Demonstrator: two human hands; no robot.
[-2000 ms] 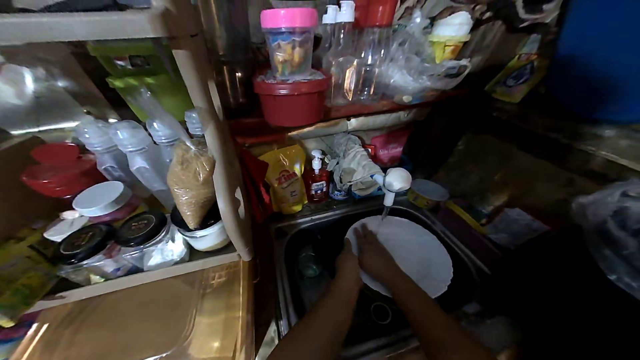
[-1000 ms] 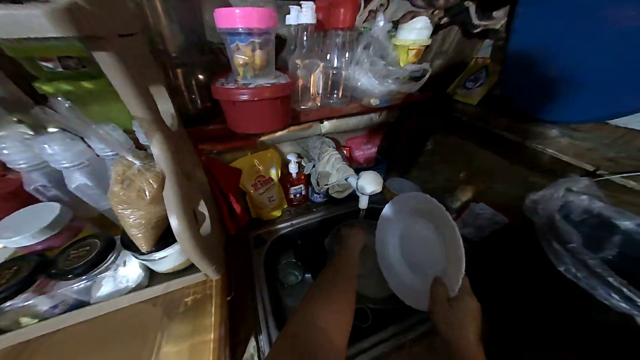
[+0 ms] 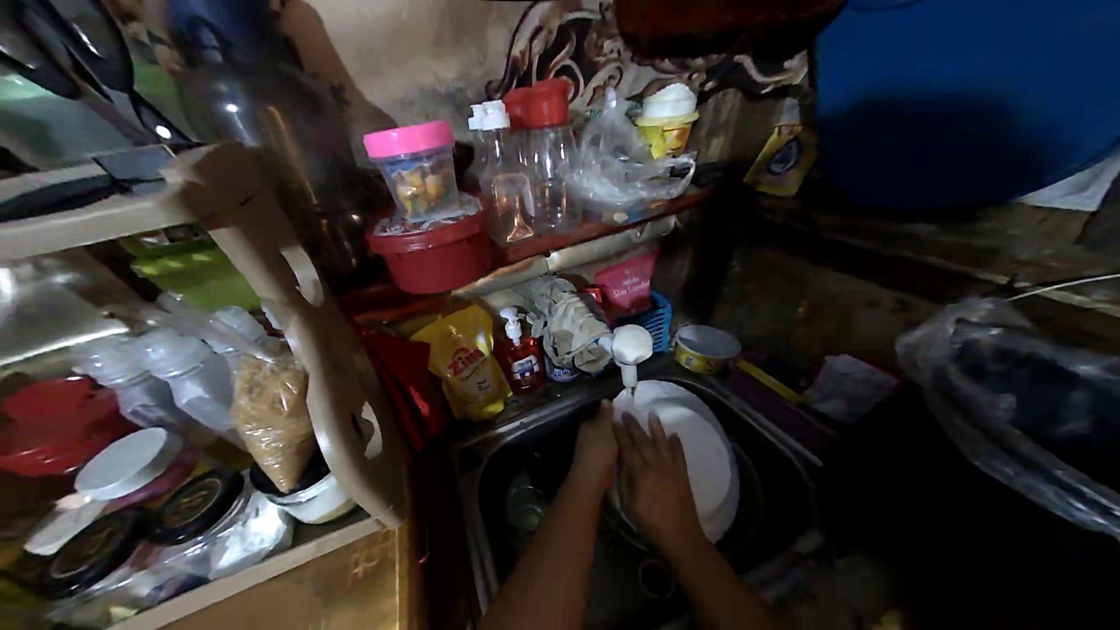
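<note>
A white plate (image 3: 700, 455) is tilted inside the dark sink (image 3: 472, 490), just below the white faucet (image 3: 631, 346). My left hand (image 3: 598, 442) grips the plate's left edge, its fingers partly hidden. Spread flat over the plate's face is my right hand (image 3: 652, 481), fingers slightly apart. What looks like a second white rim shows along the plate's edge, though I cannot tell whether it is another plate. A clear cup or glass (image 3: 525, 507) lies dimly at the sink's left side.
Behind the sink stand a yellow pouch (image 3: 468, 363), a red pump bottle (image 3: 522, 354), a cloth (image 3: 569, 324) and a round tub (image 3: 704, 348). A shelf above holds a red container (image 3: 433, 249) and clear bottles. A rack (image 3: 324, 367) with jars is at left, a plastic bag (image 3: 989, 420) at right.
One second ago my right hand held a white plate up at the sink's right side, with my left hand under the faucet. Now both hands are together on a plate beneath the faucet.
</note>
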